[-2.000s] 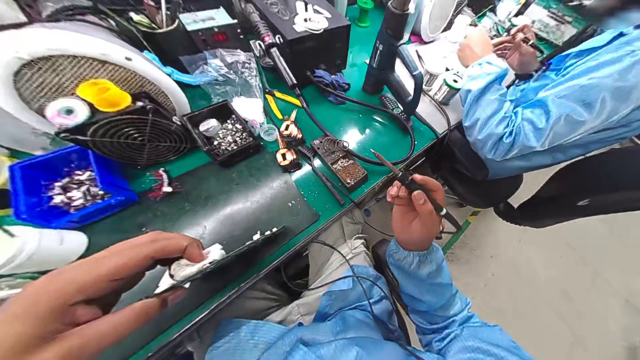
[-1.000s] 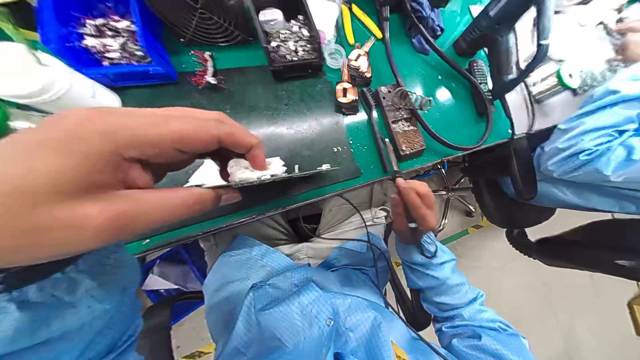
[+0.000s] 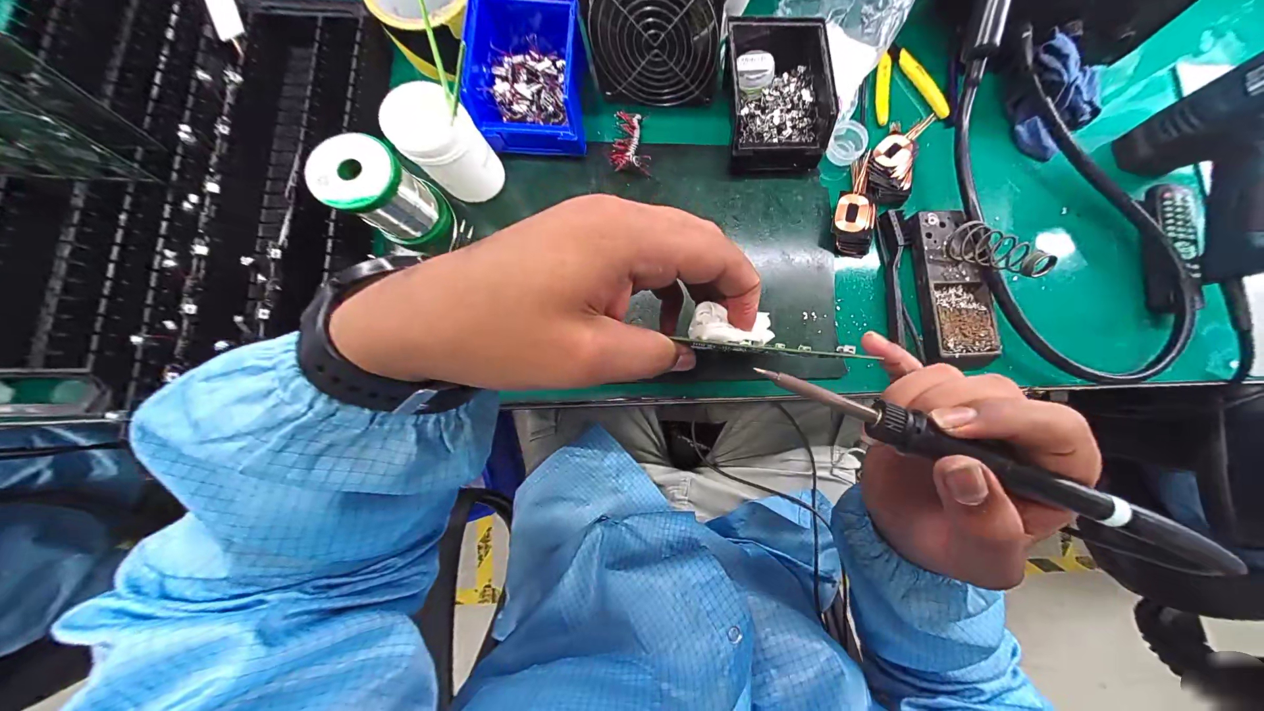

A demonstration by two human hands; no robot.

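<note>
My left hand (image 3: 592, 296) grips a thin green circuit board (image 3: 790, 350), seen nearly edge-on, and a crumpled white tissue or wipe (image 3: 726, 324) on its upper side. In my right hand (image 3: 978, 464) is a black-handled soldering iron (image 3: 908, 430). Its tip lies just below the board's edge, to the right of my left thumb; whether it touches the board I cannot tell. My right index or little finger reaches up to the board's right end. The board is held above a dark mat (image 3: 770, 227).
Behind the hands stand a solder wire spool (image 3: 395, 202), a white bottle (image 3: 444, 143), a blue parts bin (image 3: 576, 133), a black fan (image 3: 655, 49) and a black parts bin (image 3: 780, 158). Copper coils (image 3: 853, 222), a soldering iron stand (image 3: 963, 321) and a looped cable (image 3: 1076, 163) lie right.
The soldering iron in my right hand has come left to the board, its tip now turned left. My left hand still holds the board and white material. The view has shifted left and downward.
</note>
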